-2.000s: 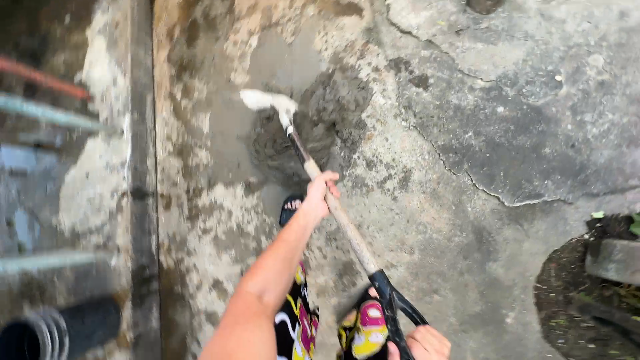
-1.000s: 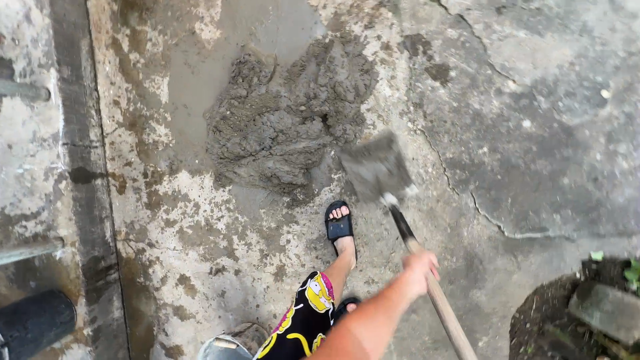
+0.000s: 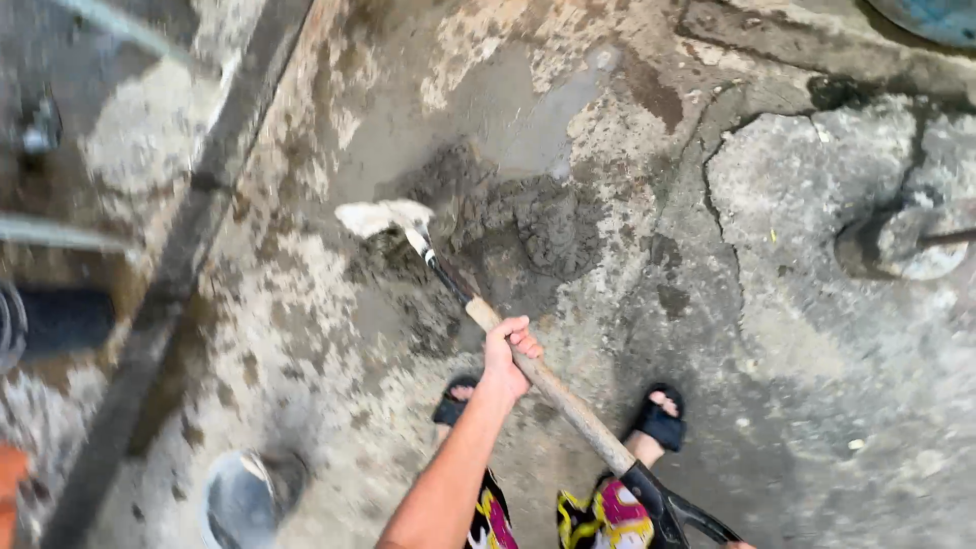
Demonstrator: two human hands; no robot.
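My left hand (image 3: 512, 352) is closed around the wooden shaft of a shovel (image 3: 576, 412), about midway along it. The shaft slants from the lower right up to the left. Its pale, mortar-smeared blade (image 3: 385, 216) is tilted at the left side of a wet grey mortar heap (image 3: 534, 221). At the bottom edge, by the black D-shaped handle (image 3: 662, 499), only a small bit of my right hand (image 3: 738, 545) shows; its grip is mostly out of frame.
My sandalled feet stand below the mortar. A bucket (image 3: 242, 499) is at lower left, beside a raised concrete curb (image 3: 179, 244). A dark cylindrical container (image 3: 61, 324) lies beyond the curb. A round concrete piece with a rod (image 3: 919, 242) is at right, and a blue container (image 3: 934, 17) at upper right.
The shovel blade has moved from the right side of the mortar to its left side. The heap, one mound a second ago, now looks spread and broken up. The view has shifted.
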